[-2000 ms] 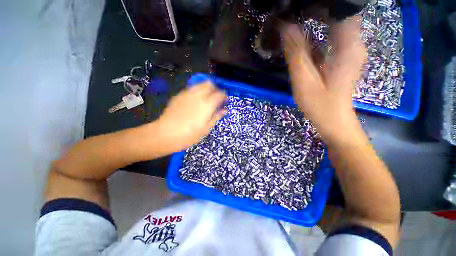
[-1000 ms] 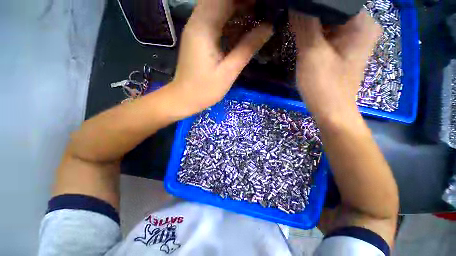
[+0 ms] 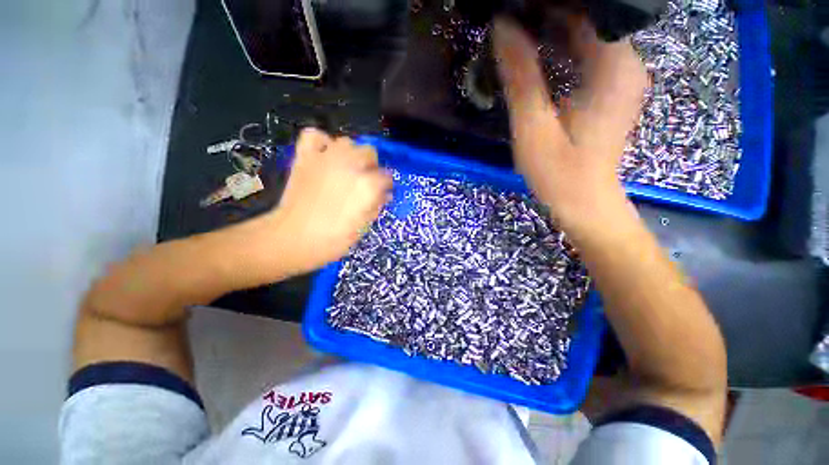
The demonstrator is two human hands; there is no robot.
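Observation:
The near blue tray (image 3: pixel 436 371) lies in front of my body, heaped with short shiny metal sleeves (image 3: pixel 464 281). My left hand (image 3: pixel 334 191) is over the tray's upper left corner with its fingers curled; whether it holds a part cannot be seen. My right hand (image 3: pixel 577 127) is blurred over the dark machine base (image 3: pixel 414 100), with thumb and fingers spread apart in a V; its fingertips are partly hidden near the dark press head (image 3: pixel 627 14). I cannot tell whether it holds a small part. Small metal rings (image 3: pixel 464 34) lie scattered on the base.
The far blue tray (image 3: pixel 756 136), full of sleeves, is at the upper right. A smartphone (image 3: pixel 277 36) lies at the upper left. Keys on a ring (image 3: pixel 244 185) lie on the black bench (image 3: pixel 204 109) left of my left hand. A translucent container (image 3: pixel 818 191) is at the right edge.
Since one second ago, my left hand has moved from the machine base back down and left to the tray's corner, and its fingers have curled. My right hand has shifted slightly left.

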